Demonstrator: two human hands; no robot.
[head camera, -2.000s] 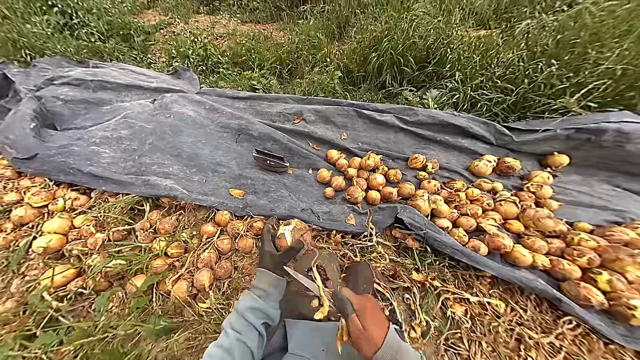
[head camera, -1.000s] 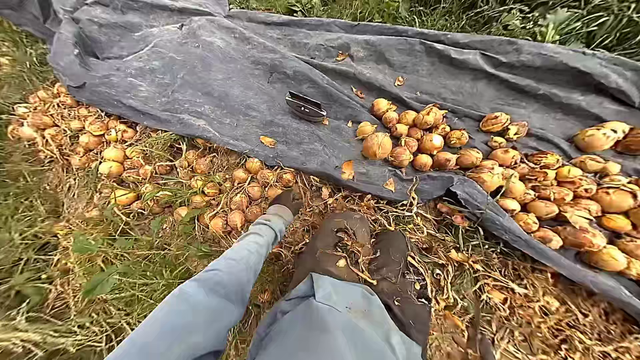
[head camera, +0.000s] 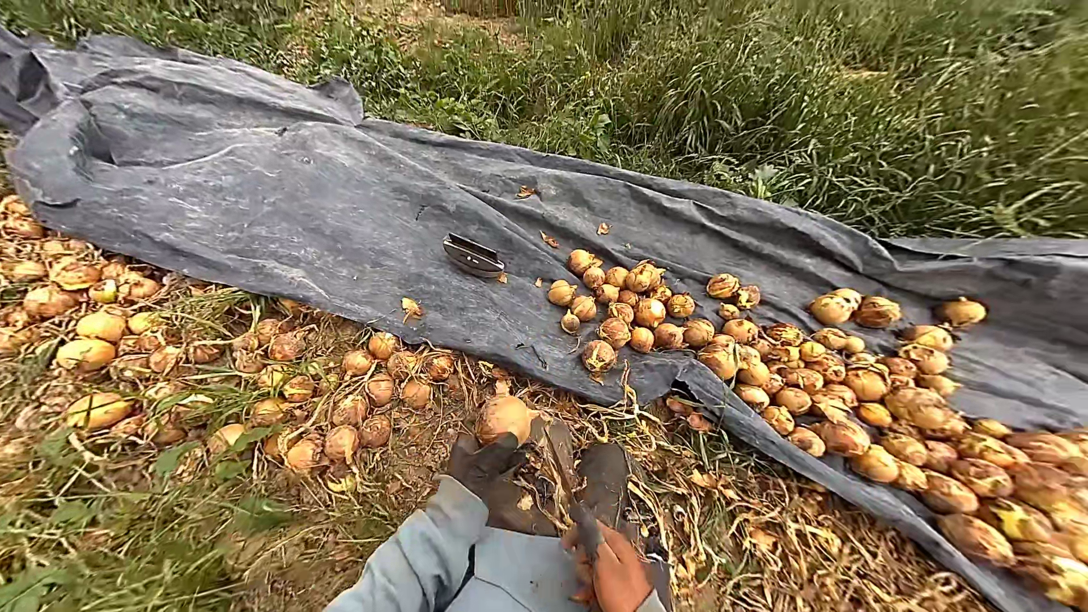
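Note:
My left hand (head camera: 486, 466), in a dark glove, holds a large yellow onion (head camera: 504, 419) above my knees. Dry leaves and stalk trail from the onion to the right. My right hand (head camera: 614, 565) grips a knife (head camera: 561, 463), its blade pointing up and lying beside the dry stalk; the handle is mostly hidden by the fingers. Several onions (head camera: 650, 312) lie on the grey fabric sheet (head camera: 280, 204) ahead and to the right.
A dark, narrow object (head camera: 473, 256) rests on the sheet. Unsheeted ground at left carries many onions with dry tops (head camera: 342, 443). Dry stalks and skins (head camera: 765, 544) cover the soil at right. Tall grass (head camera: 722, 110) grows beyond the sheet.
One second ago my left arm reached out to the onions on the ground at left; now the left hand is back over my knees with an onion. The view has shifted.

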